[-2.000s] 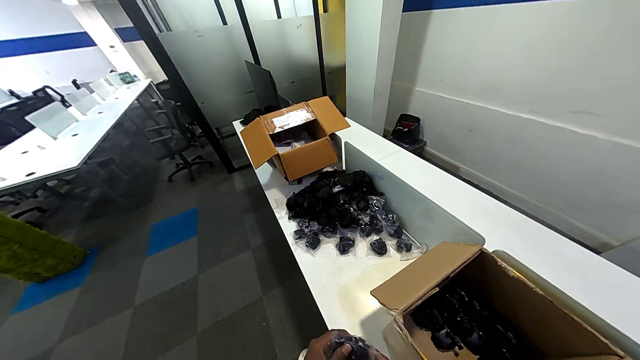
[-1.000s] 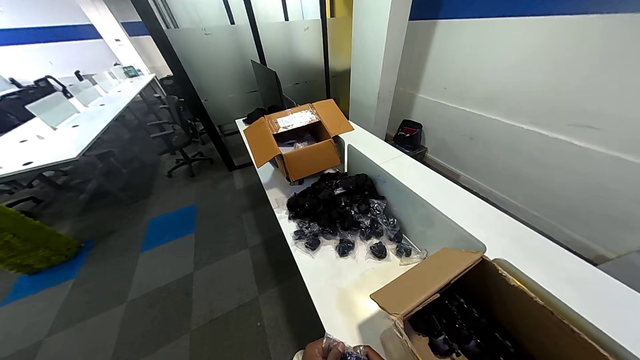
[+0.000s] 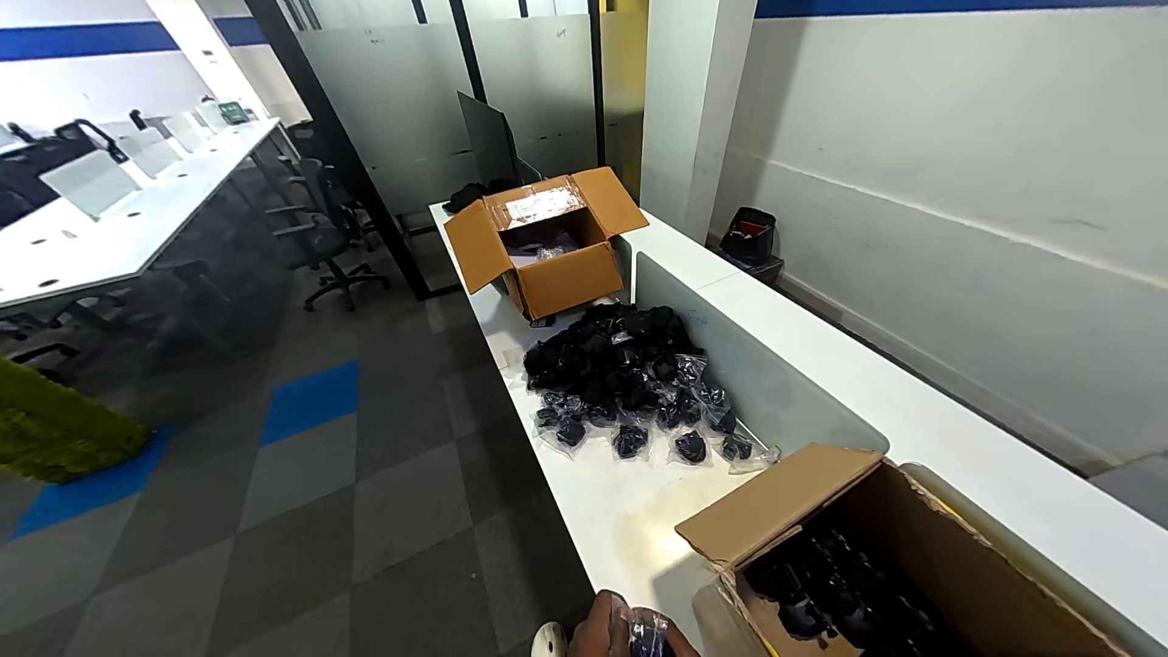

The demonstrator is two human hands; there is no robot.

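Observation:
At the bottom edge of the head view, my left hand (image 3: 599, 628) and my right hand (image 3: 677, 641) are close together around a clear plastic bag (image 3: 646, 631) with a dark item inside. Both hands are cut off by the frame. Right of them stands an open cardboard box (image 3: 785, 506) holding several black items (image 3: 849, 593). Beyond my hands, a pile of black items (image 3: 611, 356) lies on the white desk, with several clear bags of dark items (image 3: 691, 447) along its near side.
A second open cardboard box (image 3: 570, 278) stands behind the pile, with clear plastic inside. A frosted divider (image 3: 757, 356) runs along the desk (image 3: 584, 511). A black office chair (image 3: 333, 237) and another long desk (image 3: 119, 228) are at the left. A black bag (image 3: 748, 235) is near the wall.
My hands remain low in the view around the bagged item; in the latest frame they are close together, with more of the bag between them. The boxes and the pile look unchanged.

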